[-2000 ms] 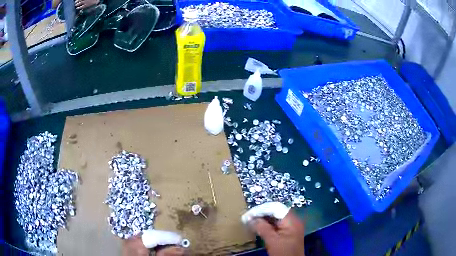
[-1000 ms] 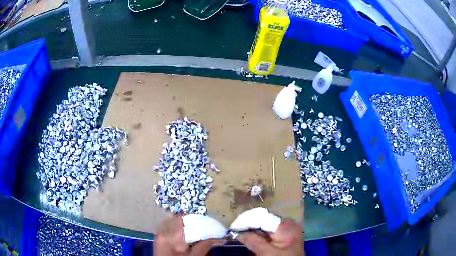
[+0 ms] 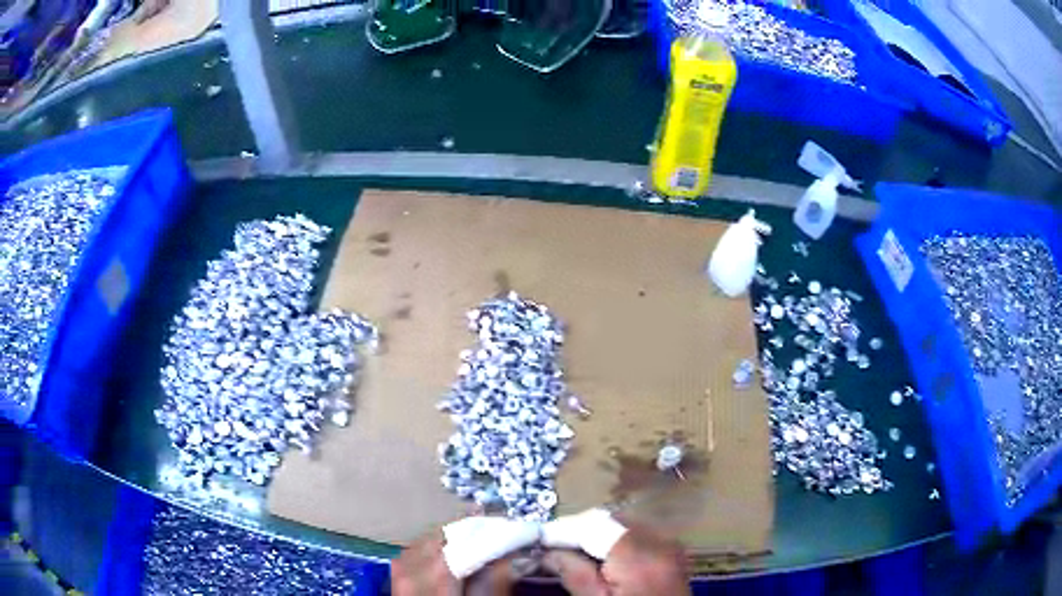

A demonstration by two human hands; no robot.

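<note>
My left hand (image 3: pixel 464 561) and my right hand (image 3: pixel 614 561), with white finger covers, meet at the cardboard's front edge. Their fingertips pinch a small silver fitting, mostly hidden between them. Just above is a loose pile of silver ring-like fittings (image 3: pixel 508 402) on the brown cardboard (image 3: pixel 635 297). A larger pile of silver fittings (image 3: pixel 250 367) lies at left, partly on the cardboard. Stemmed silver caps (image 3: pixel 825 437) are scattered right of the cardboard. A small white piece with a stick (image 3: pixel 668 456) stands on a dark stain, beside a thin wooden stick (image 3: pixel 710 419).
A white squeeze bottle (image 3: pixel 735 256) stands at the cardboard's top right corner, a translucent bottle (image 3: pixel 819 205) beyond it. A yellow bottle (image 3: pixel 692 122) stands behind. Blue bins with silver parts flank the work, left (image 3: pixel 146 245) and right (image 3: pixel 920 332); others are behind and below.
The view has turned left, so the bench things have shifted right in the picture and more of the left bin shows. My hands, first apart, have come together and remain fingertip to fingertip.
</note>
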